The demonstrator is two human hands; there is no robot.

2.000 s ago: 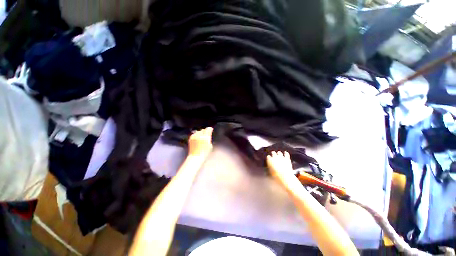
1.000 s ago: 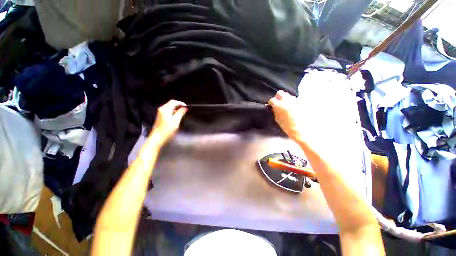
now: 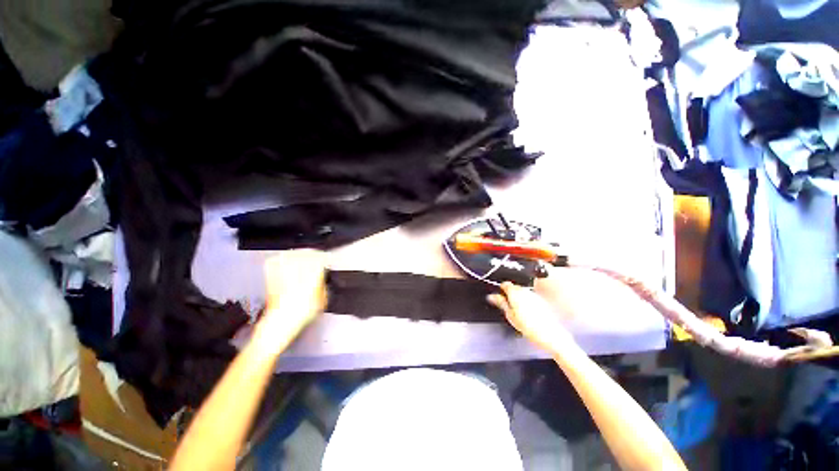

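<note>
A black fabric strip (image 3: 414,297) lies flat along the near part of the white-covered table (image 3: 589,202). My left hand (image 3: 296,287) is on its left end; the fingers are blurred and overexposed, so the grip is unclear. My right hand (image 3: 522,305) has its fingertips at the strip's right end, pinching or pressing it. The steam iron (image 3: 504,253), dark with an orange-red handle, rests just above the strip's right part. Its wrapped hose (image 3: 662,302) runs right.
A large black fabric heap (image 3: 350,110) covers the far side, with strip ends at its near edge. Black strips (image 3: 161,276) hang over the left corner. An orange-brown block (image 3: 691,241) is at the right edge, beside light blue pieces (image 3: 782,248).
Both hands have moved from the black heap's near edge down to the table's near side, and the strip now lies flat there. The view has shifted; the iron's hose is visible.
</note>
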